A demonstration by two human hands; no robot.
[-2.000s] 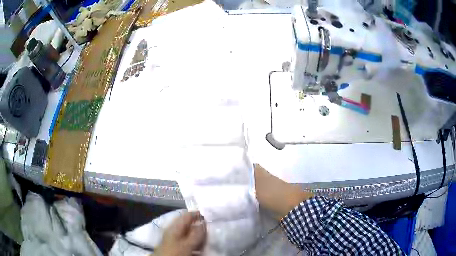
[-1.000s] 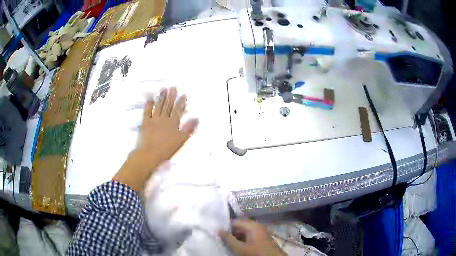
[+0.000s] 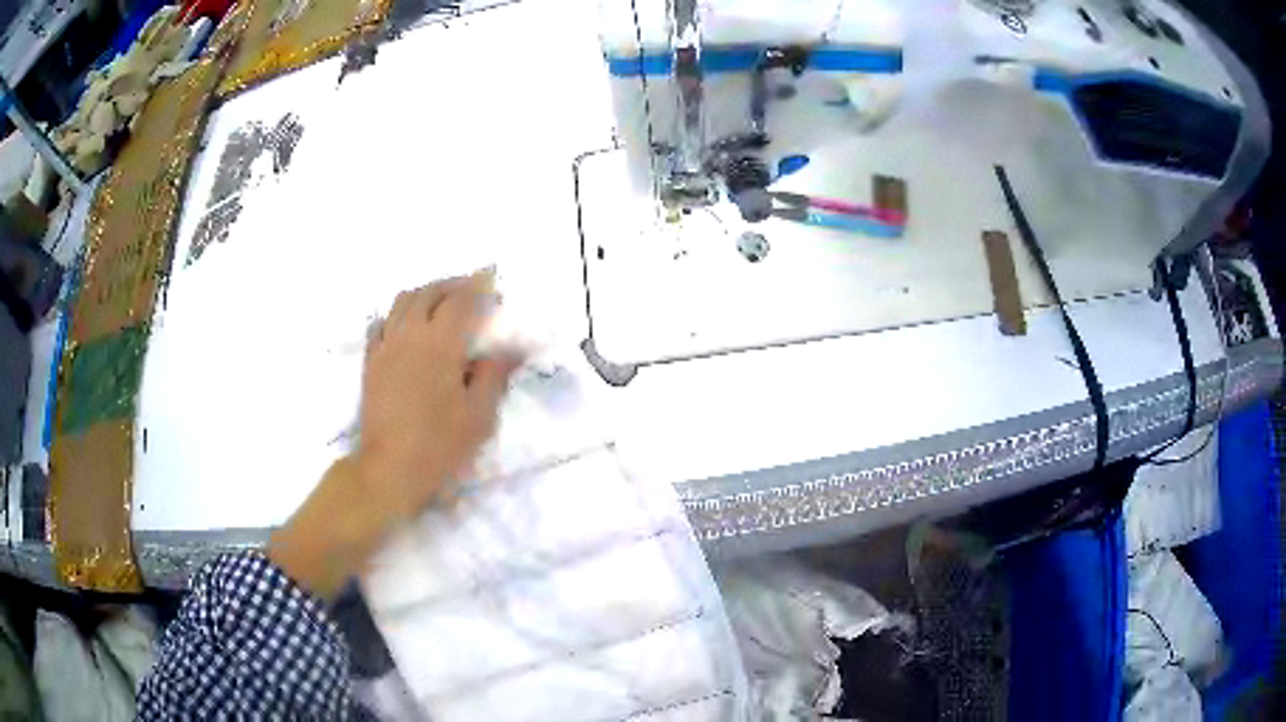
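Note:
A white quilted panel [image 3: 564, 564] with dark stitch lines across it hangs from the white table's front edge down towards my lap. Its upper end lies on the table, left of the machine bed. My left hand [image 3: 427, 378] is on that upper end, fingers curled and thumb close to them, and seems to grip the fabric; glare blurs the exact hold. My right hand is not in view. The sewing machine's presser foot [image 3: 684, 191] is up and to the right of my left hand, with no fabric seen under it.
Pink and blue thread snips [image 3: 846, 213] lie right of the needle. A brown strip [image 3: 1003, 282] and a black cord [image 3: 1055, 303] are farther right. Taped cardboard [image 3: 106, 374] runs along the left. A measuring tape [image 3: 903, 473] follows the front edge. A blue bin [image 3: 1058, 621] stands below right.
My left hand first held the panel low, then lay spread on the table; now its fingers are curled at the panel's upper end. My right hand has left the picture. The view has shifted.

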